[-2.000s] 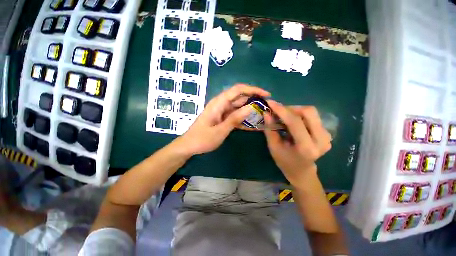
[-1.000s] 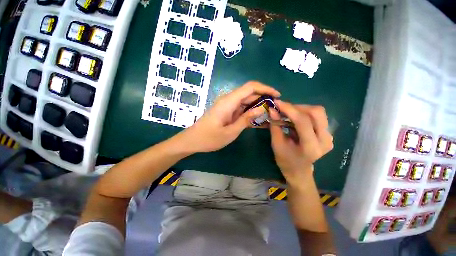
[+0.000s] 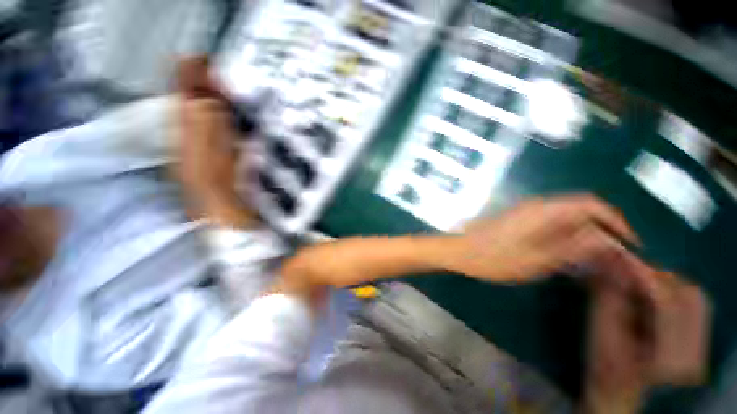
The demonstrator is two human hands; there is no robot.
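The whole view is strongly blurred. My left hand is right of the middle, fingers bent and pointing right. My right hand is at the lower right, against or just below the left fingertips. The black watch case does not show clearly; the fingers and blur hide whatever is between the hands. The tweezers cannot be made out. The white die-cut sheet with rectangular windows lies on the green mat, left of and beyond my left hand.
White scraps lie beside the sheet, and more white pieces lie at the upper right. The left tray with dark and yellow-white units stands at the upper left. Another person's arm reaches beside it. The right tray stack is out of view.
The view has swung left and tilted, so the mat, sheet and hands appear further right. The other person now shows largely at left. The case between my hands no longer shows clearly.
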